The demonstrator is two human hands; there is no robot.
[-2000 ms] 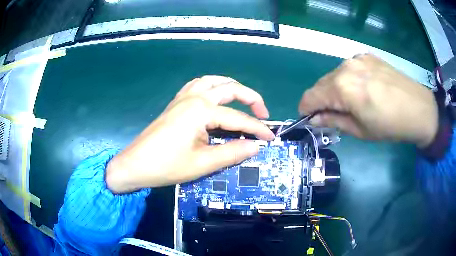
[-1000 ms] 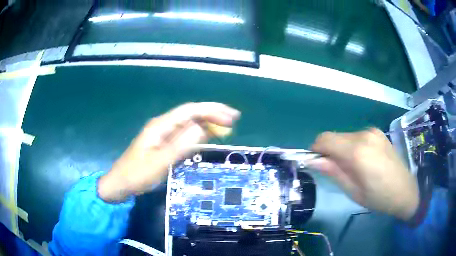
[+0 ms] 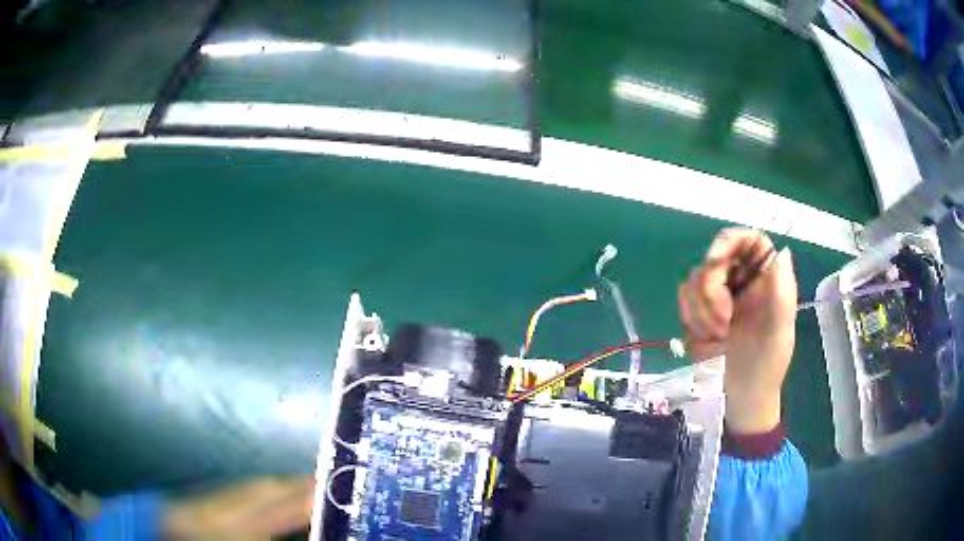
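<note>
The open white housing [image 3: 340, 391] lies on the green surface at the bottom centre, cut off by the frame. In it are the blue mainboard [image 3: 407, 481] at left, a large flat black block [image 3: 592, 465] at right and a black round part [image 3: 444, 354] at the top left. Wire harnesses with small white plugs [image 3: 590, 296] stick out past the far edge. My right hand [image 3: 740, 301] is closed around thin dark tweezers beside the far right corner. My left hand [image 3: 243, 507] is blurred at the left wall; its fingertips are unclear.
A neighbouring open white case [image 3: 846, 365] stands at the right. White sheets [image 3: 32, 211] are taped at the left. A pale strip [image 3: 634, 185] and a black frame [image 3: 349, 148] cross the green surface beyond the unit. Part of a blue garment shows at the top right.
The unit has turned so the black round part, before at its right, is now at the far left. My left hand has moved down to its left wall. My right hand is more upright.
</note>
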